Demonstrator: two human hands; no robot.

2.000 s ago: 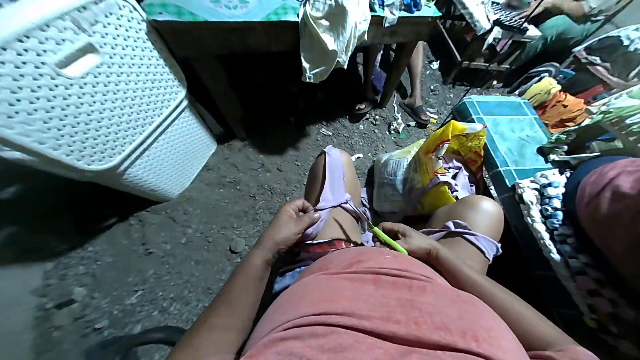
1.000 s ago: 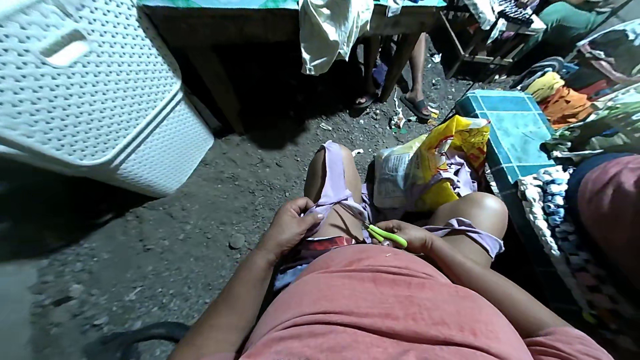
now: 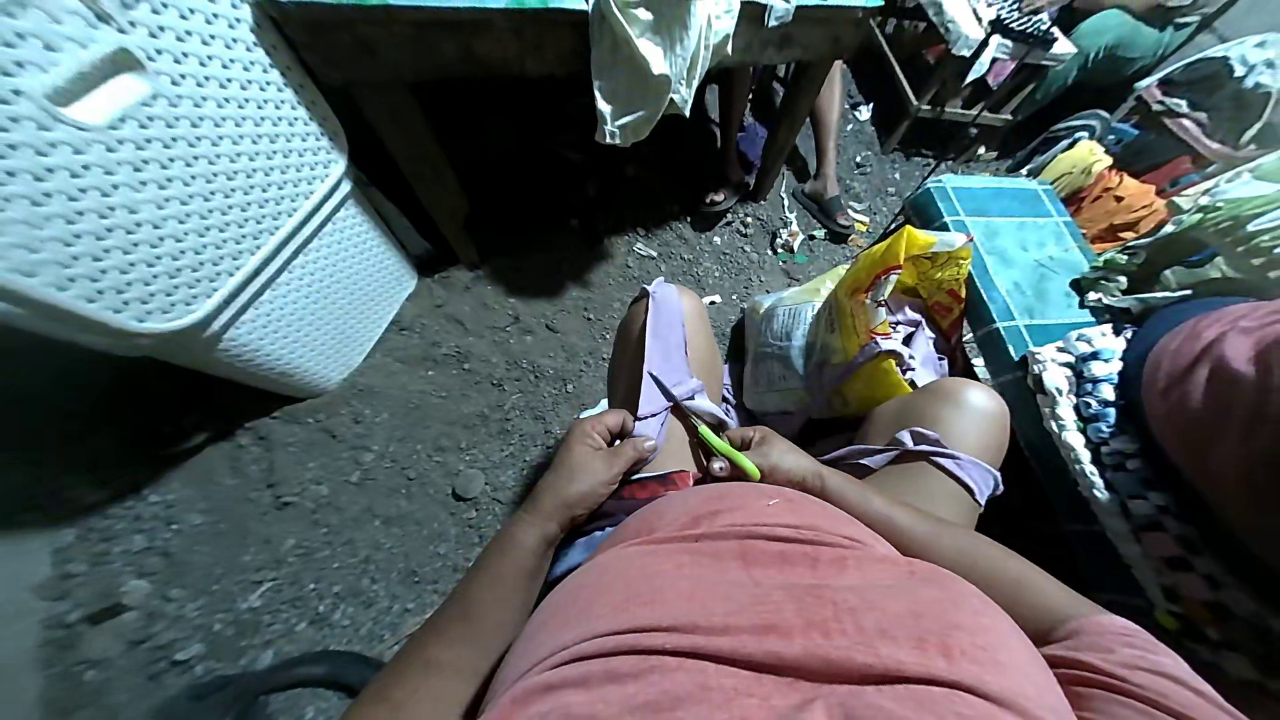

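Note:
My left hand pinches the near part of a lilac fabric strip, which lies lengthwise over my left knee and thigh. Scissors with lime-green handles are in my right hand, their dark blades pointing up and left over the fabric. Whether the blades are parted is hard to tell. More lilac strips are draped across my right thigh. Between and beyond my knees stands a yellow and white plastic bag, with lilac cloth scraps in its mouth.
A white woven-pattern plastic hamper stands at the left on gravelly ground. Ahead is a table with white cloth hanging down; a person's sandaled feet show beneath. At right are a teal checked bench, folded clothes and another person's pink sleeve.
The scissors have swung so that their blades now show over the lilac strip, further up the thigh. My left hand keeps its hold on the fabric.

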